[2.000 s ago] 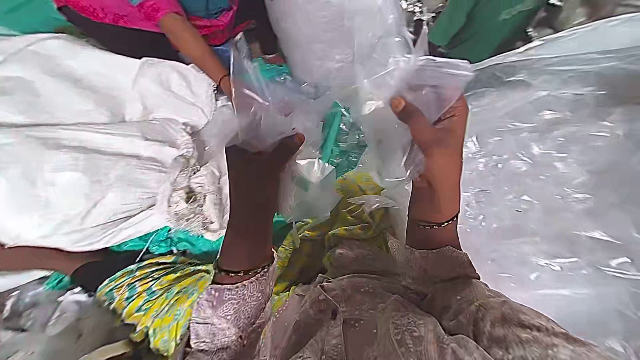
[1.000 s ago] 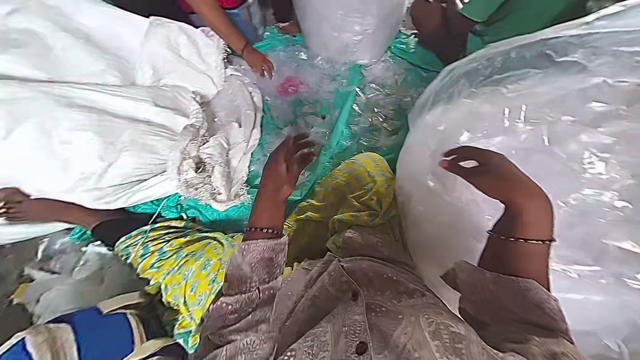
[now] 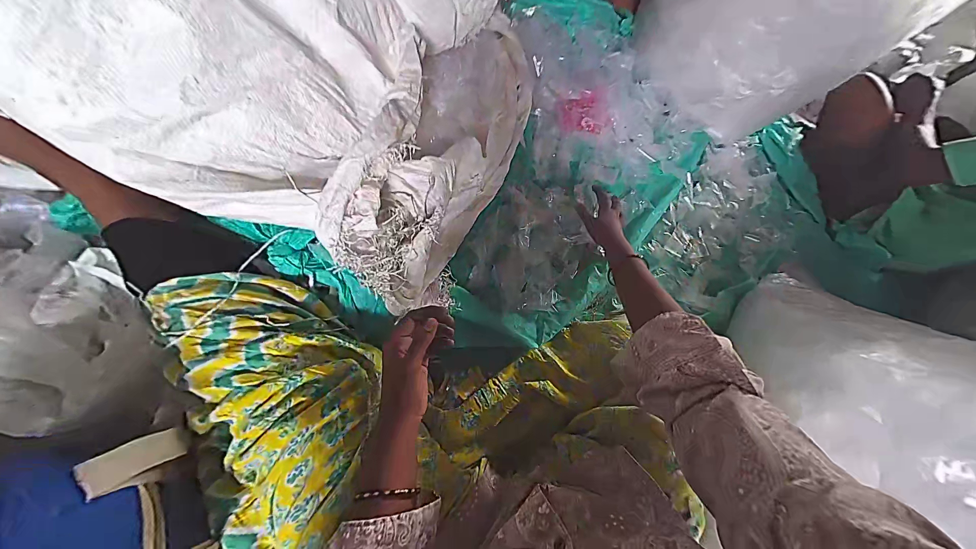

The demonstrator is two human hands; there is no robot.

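My left hand (image 3: 419, 335) is at the frayed lower edge of a white woven sack (image 3: 435, 191), fingers curled; whether it grips the edge is unclear. My right hand (image 3: 604, 219) reaches out over clear plastic film scraps (image 3: 526, 244) on a green plastic sheet (image 3: 656, 202), fingers apart, with nothing visible held. A pink piece (image 3: 585, 112) lies among the scraps beyond my right hand. The frayed sack's mouth lies folded back, and pale clear plastic shows inside it.
Large bags of clear plastic stand at the upper right (image 3: 747, 61) and lower right (image 3: 854, 389). Another heap of clear plastic (image 3: 69, 335) lies at the left. A co-worker's arm and green clothing (image 3: 923, 221) are at the right. A blue item with beige straps (image 3: 69, 496) is lower left.
Two seconds ago both hands held clear plastic film up; it is out of them by one second ago. My right hand has since reached forward over the scraps. The view has shifted left.
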